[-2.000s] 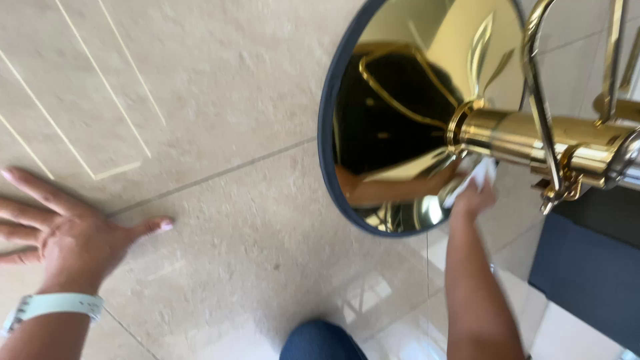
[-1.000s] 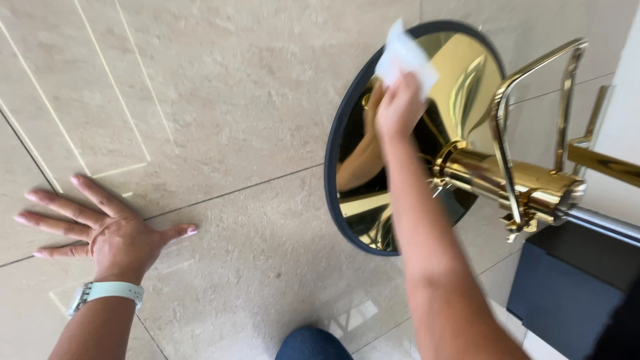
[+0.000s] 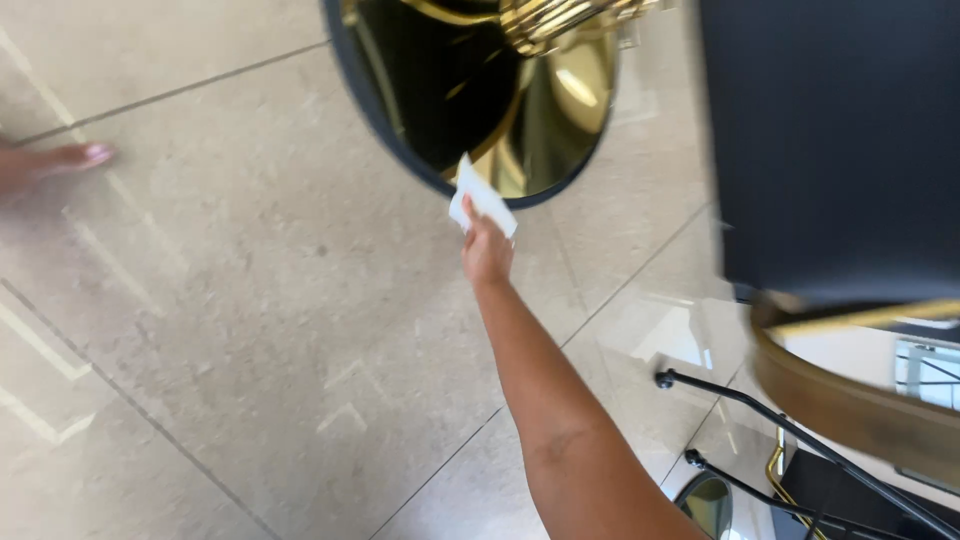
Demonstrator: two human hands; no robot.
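Note:
A round, polished gold-coloured metal base (image 3: 577,82) with a dark rim stands at the top centre, part of it out of view. Its ribbed gold column (image 3: 544,22) rises from the middle. My right hand (image 3: 489,251) holds a white cloth or wipe (image 3: 482,201) at the near edge of the base, over the dark rim. Only part of my left hand (image 3: 52,161) shows at the left edge, with its thumb stretched out over the floor; the other fingers are out of view.
Beige floor tiles (image 3: 285,322) with dark joints lie below. A black seat or panel (image 3: 832,142) fills the upper right. Under it are a curved gold-coloured band (image 3: 847,405), black metal legs (image 3: 757,405) and, at the bottom, another round gold base (image 3: 707,506).
My right hand has moved with the white cloth from the far part of the round base to its near rim. The view has shifted strongly, leaving my left hand mostly outside it.

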